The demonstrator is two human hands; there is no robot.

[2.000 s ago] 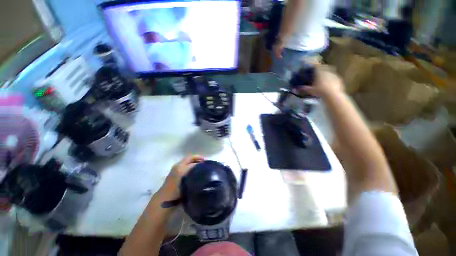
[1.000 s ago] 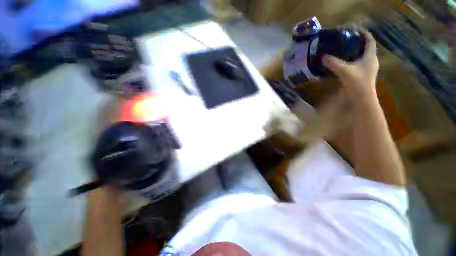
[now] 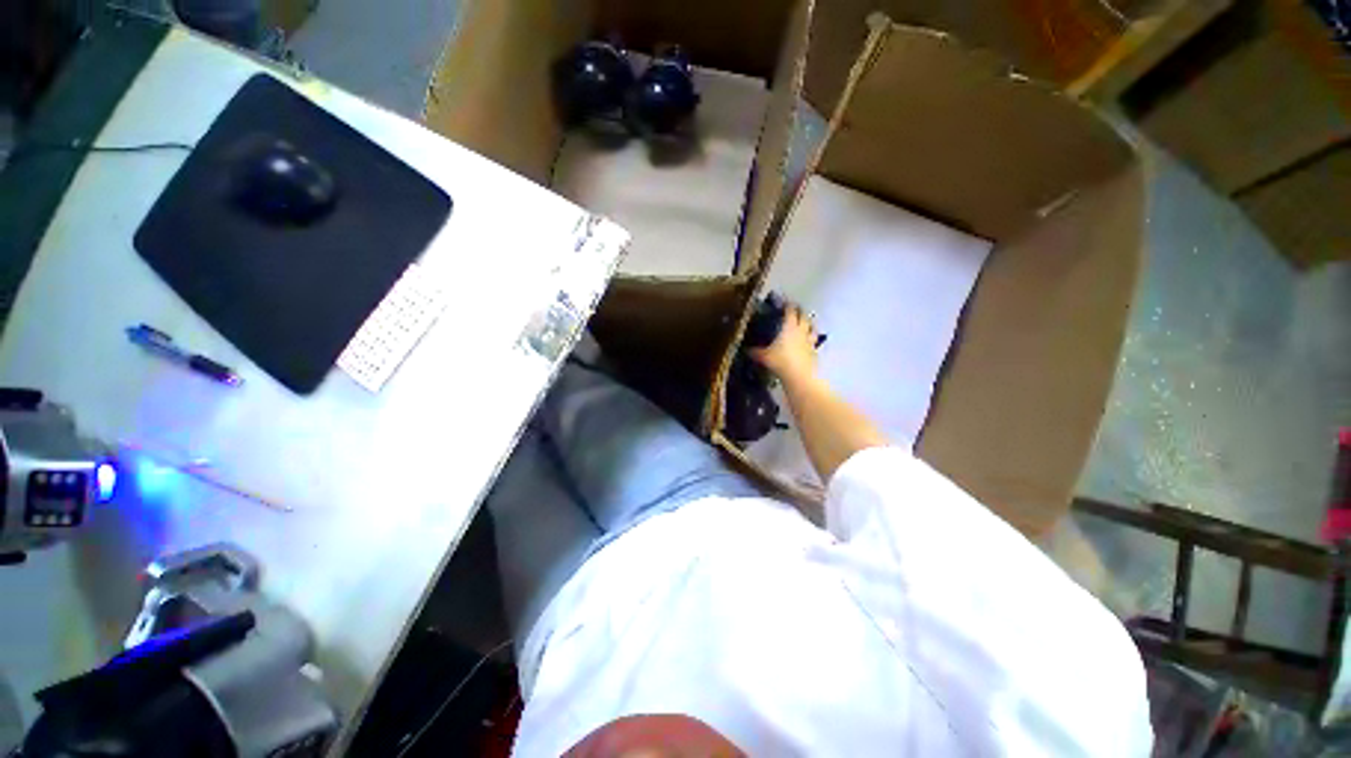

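My right hand (image 3: 793,344) reaches down into an open cardboard carton (image 3: 1037,333) and is closed around a black security camera (image 3: 768,319) near the carton's left wall. Another black camera (image 3: 754,410) lies just below it, by the same wall. A pale cardboard divider (image 3: 874,282) covers the carton's inside floor. My left hand is not in view. At the lower left, a silver-grey camera with a black head (image 3: 252,681) stands on the white table, and part of another camera (image 3: 52,474) with a blue glow shows at the left edge.
A second open carton (image 3: 652,208) holds two black cameras (image 3: 662,92) at its back. On the table (image 3: 489,267) are a black mouse pad (image 3: 326,267), a mouse (image 3: 285,181), a blue and black pen (image 3: 184,356) and a thin tan stick (image 3: 237,489). A wooden frame (image 3: 1230,541) lies at the right.
The view has turned right and down to the cartons. My right hand has lowered the camera from the air into the carton. My left hand has left the picture.
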